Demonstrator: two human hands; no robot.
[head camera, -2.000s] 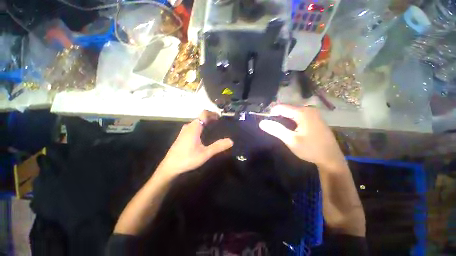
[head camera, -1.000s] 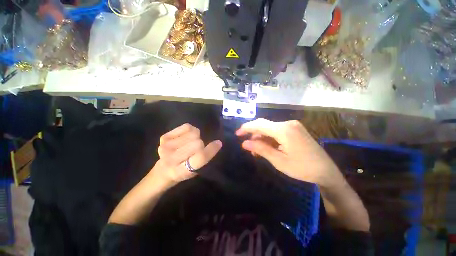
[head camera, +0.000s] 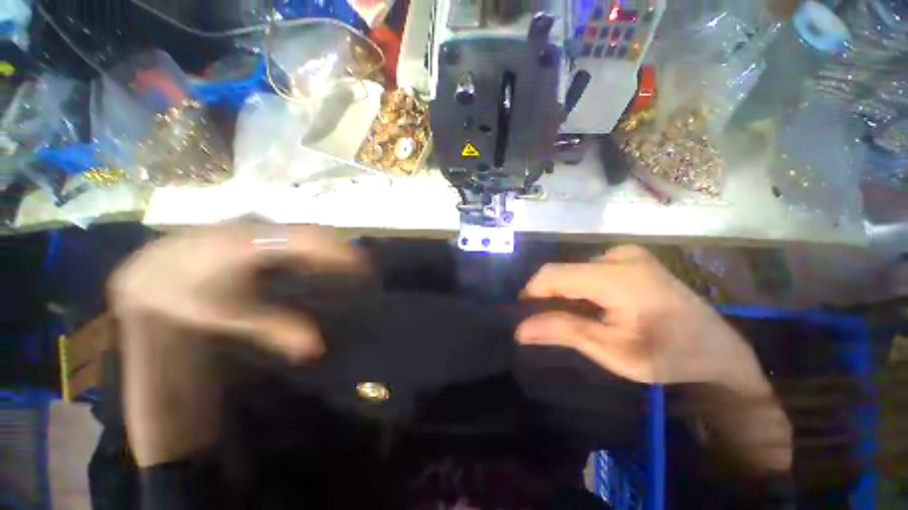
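The black garment (head camera: 438, 349) lies over my lap, below the table edge, with a gold button (head camera: 373, 390) showing on it. My left hand (head camera: 234, 289) is blurred, at the left over the cloth, fingers apart; whether it grips cloth I cannot tell. My right hand (head camera: 622, 319) is right of the work plate, thumb and fingers pinching the garment. The button-sewing machine (head camera: 498, 120) stands at the centre, with its button clamp (head camera: 488, 207) over the bright work plate (head camera: 487, 240). No cloth covers the plate.
The button tray (head camera: 343, 125) with gold buttons stands left of the machine. Bags of buttons (head camera: 677, 149) lie at the right and also at the left. The control panel (head camera: 612, 40) is behind right. A blue crate (head camera: 796, 317) is at the lower right, another (head camera: 657, 438) by my lap.
My left hand has swung out to the left and my right hand has moved slightly right. The garment is spread wider and a gold button now shows on it.
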